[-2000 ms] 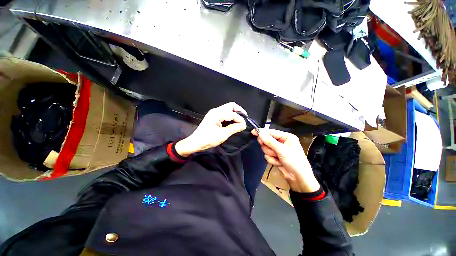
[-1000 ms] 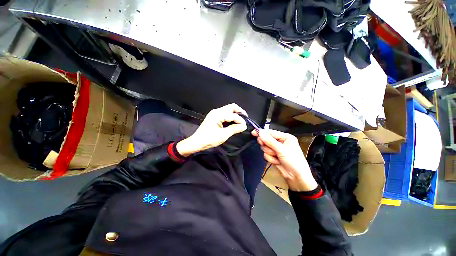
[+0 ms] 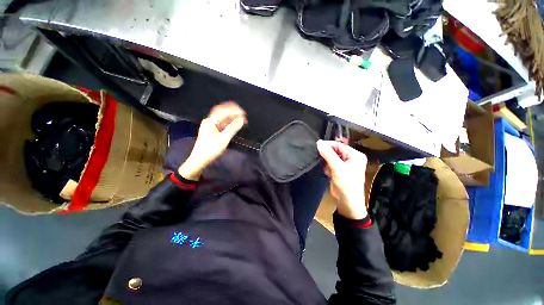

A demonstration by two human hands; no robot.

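A black rounded sewn piece (image 3: 290, 152) hangs flat above my lap, its stitched rim facing up. My right hand (image 3: 344, 170) pinches it at its right edge. Slim metal-looking tips show just above my right hand; I cannot tell if they are snips it holds. My left hand (image 3: 218, 134) is apart from the piece, to its left, blurred, with fingers curled. A thin reddish line runs between my left hand and the piece, perhaps a thread; whether my left hand pinches it is unclear.
The metal bench (image 3: 197, 50) crosses ahead, bearing a black pile (image 3: 352, 24), flat black pieces (image 3: 404, 78) and white paper (image 3: 438, 101). A red-striped carton (image 3: 128, 143) stands left, another carton (image 3: 450, 208) right. Blue crates (image 3: 486, 205) stand farther right.
My left hand has let go of the piece and moved left and up. The piece, edge-on between both hands before, now hangs with its flat face showing from my right hand.
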